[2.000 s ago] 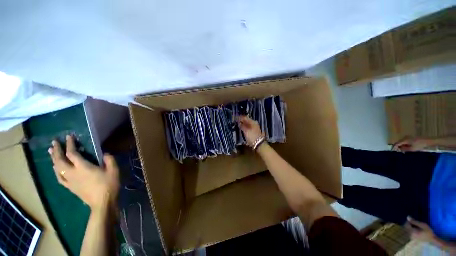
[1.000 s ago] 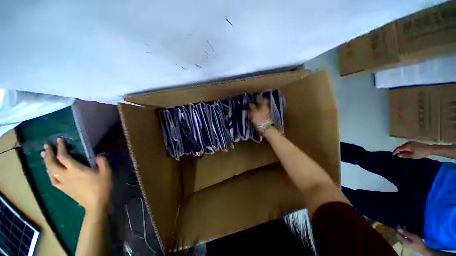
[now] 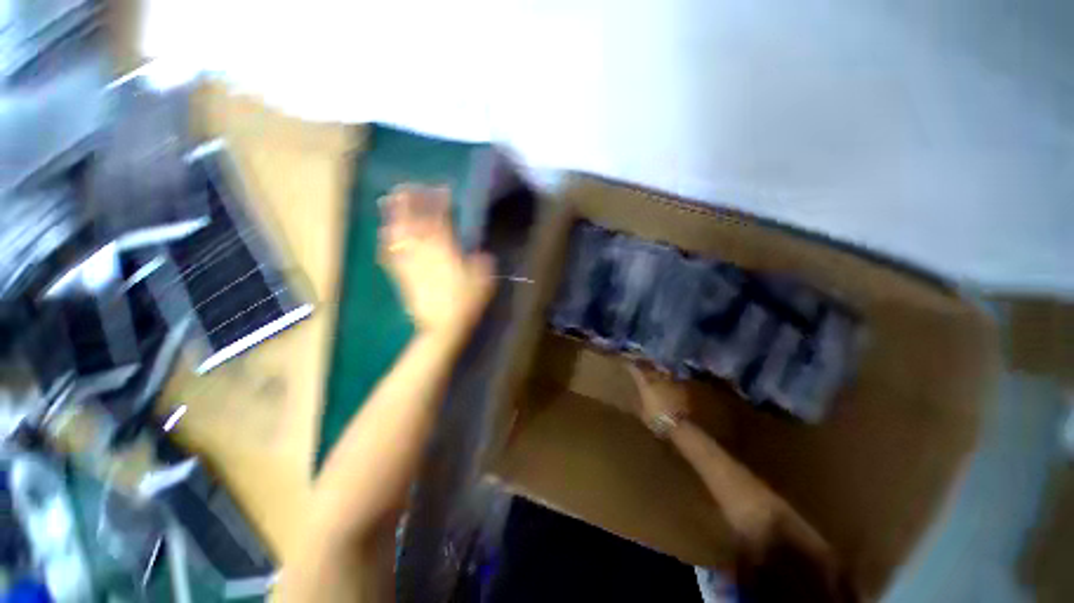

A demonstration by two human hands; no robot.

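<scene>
A large open brown carton stands right of centre. A row of wrapped solar panels stands upright along its far side, blurred. My right hand is inside the carton at the near edge of the row; its fingertips are hidden or blurred, so I cannot tell whether it grips a panel. My left hand rests on the green bench top near its edge, left of the carton, fingers apart and empty.
Loose dark solar panels with pale frames lie on flattened cardboard at the left, with more blurred panels beyond. A large white surface fills the top. Another brown carton shows at the right edge.
The view has swung left, so the carton sits further right and more loose panels show. My right hand has moved from the top of the row's right part to its near lower edge.
</scene>
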